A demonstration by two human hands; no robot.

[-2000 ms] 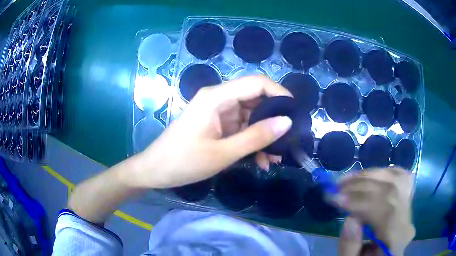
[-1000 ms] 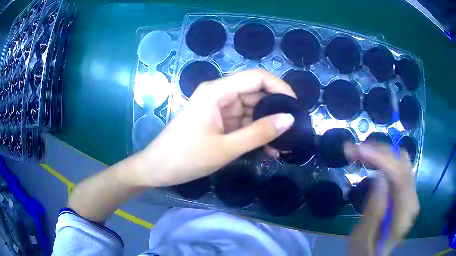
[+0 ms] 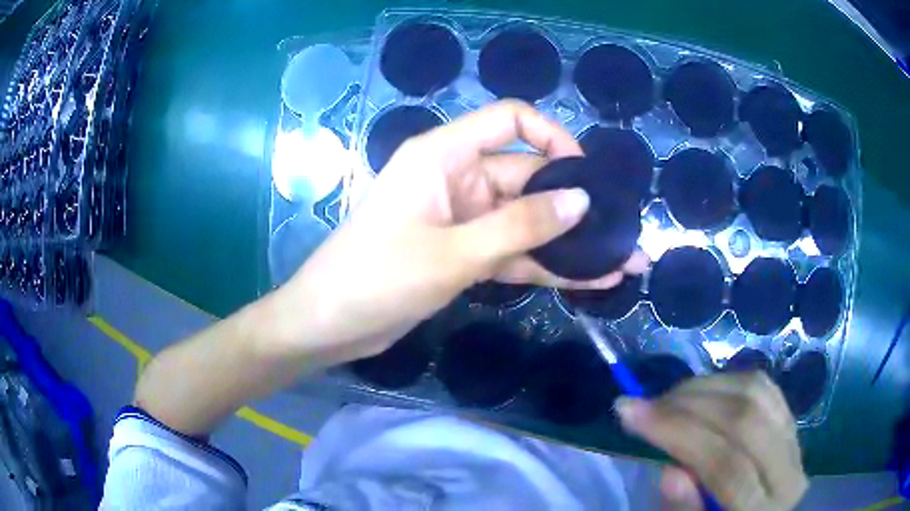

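Note:
My left hand [image 3: 449, 215] holds a round dark part [image 3: 589, 235] between thumb and fingers above the filled tray, its plain dark side up. My right hand [image 3: 718, 434] grips a fine brush [image 3: 627, 377] with a blue handle, like a pen. The pale brush tip points up and left, just below the held part, and does not visibly touch it. The clear blister tray [image 3: 848, 329] under both hands has rows of dark round parts [image 3: 703, 188]. Some pockets are hidden behind my hands.
A clear tray [image 3: 284, 200] with pale frosted circles shows from under the filled one. A stack of filled trays [image 3: 65, 150] stands at the left. The bench mat [image 3: 200, 130] is green. A thin dark stick [image 3: 890, 344] lies at the right. Grey floor with yellow lines shows at lower left.
My left hand and the held part have moved slightly up and right. My right hand swung right with the brush, then came back below the part. The tray has shifted slightly up and right.

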